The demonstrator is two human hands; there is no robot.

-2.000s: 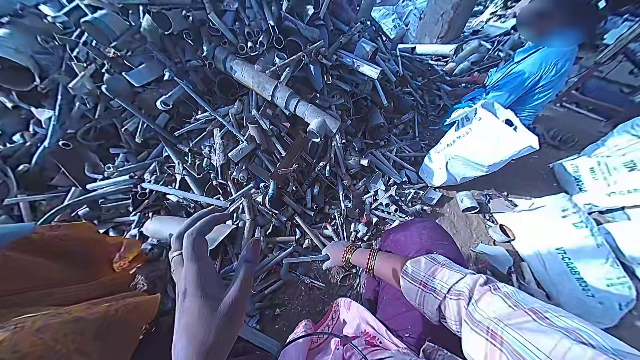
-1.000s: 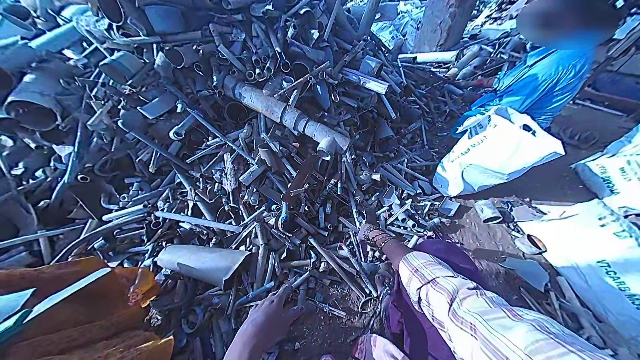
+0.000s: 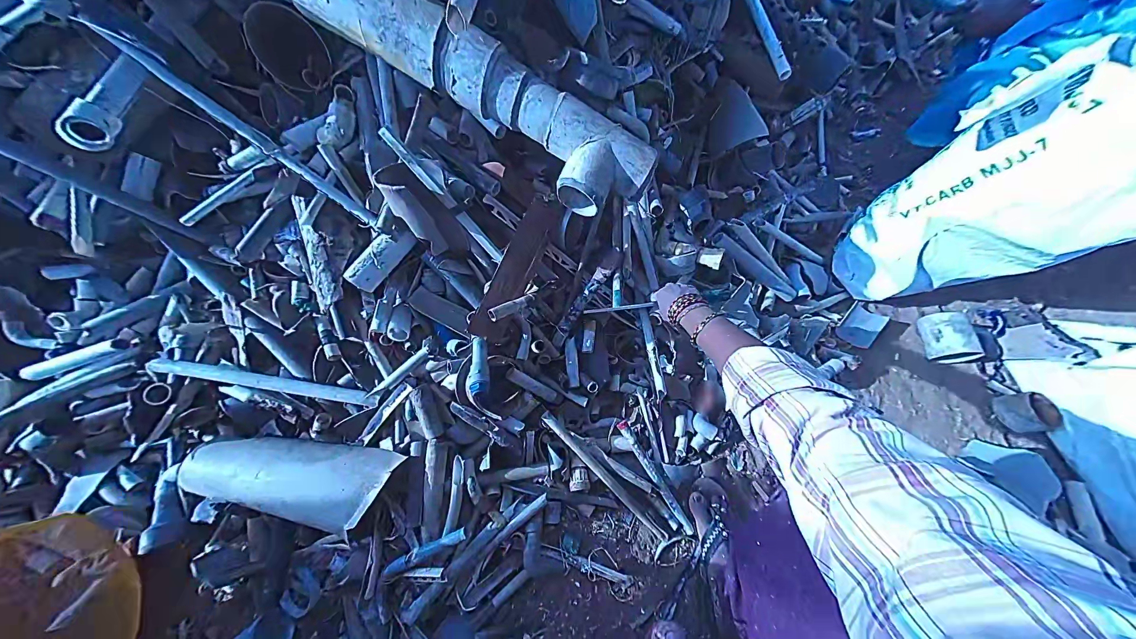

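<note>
My right hand (image 3: pixel 676 303), with beaded bangles at the wrist and a plaid sleeve behind it, reaches into a heap of scrap plastic pipes. Its fingers are closed around one end of a thin rod (image 3: pixel 621 309), which points left over the pieces. Above and left of the hand lies a thick grey pipe (image 3: pixel 532 102) with a tee fitting (image 3: pixel 586 177) at its lower end. A flat brown strip (image 3: pixel 519 266) leans left of the hand. Below it are narrow pipe offcuts (image 3: pixel 603 470). My left hand is out of view.
A curved pale sheet piece (image 3: pixel 288 479) lies at the lower left, near an orange-yellow sack (image 3: pixel 67 577). A white printed sack (image 3: pixel 994 195) stands at the upper right. Short pipe pieces (image 3: pixel 950 337) lie on the ground below it. Purple cloth (image 3: pixel 772 568) is at the bottom.
My left hand, raised at the lower left and then lower down at the bottom, has left the view. The view has moved closer to the heap, and the person in blue is mostly out of it.
</note>
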